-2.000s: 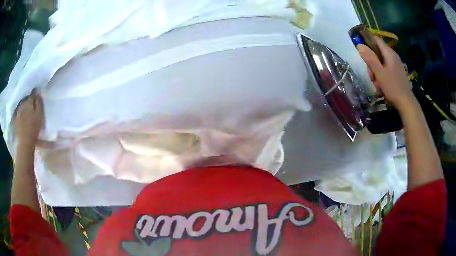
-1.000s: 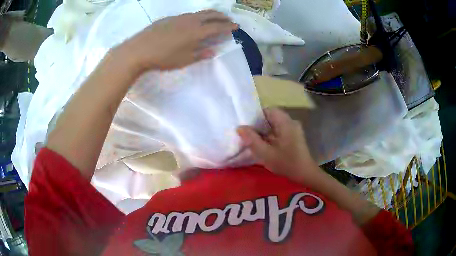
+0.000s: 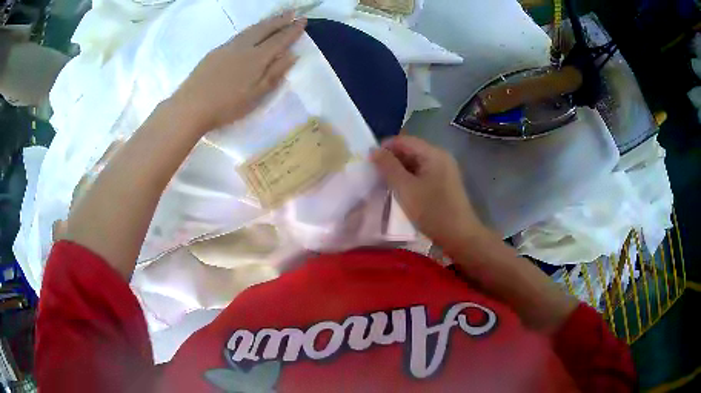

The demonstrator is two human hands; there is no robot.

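A thin white garment piece (image 3: 265, 127) covers most of the navy padded board (image 3: 364, 73), whose rounded end shows bare at its right. My left hand (image 3: 242, 73) lies spread on the cloth near the board's far side. My right hand (image 3: 423, 180) pinches the garment's edge with thumb and fingers beside the navy end. A tan work ticket (image 3: 296, 163) with printed lines lies on the white cloth between my hands. Cream and pinkish cloth (image 3: 238, 253) lies in folds at the near edge.
The steam iron (image 3: 519, 104) rests at the right, its black lead (image 3: 592, 65) behind it. A yellow wire basket (image 3: 642, 284) holds white cloth at the lower right. More white cloth (image 3: 92, 107) is heaped at the left.
The iron was in my right hand and now rests at the right. My right hand now pinches the garment. My left hand has come over the cloth. More navy board shows, and the ticket lies between my hands.
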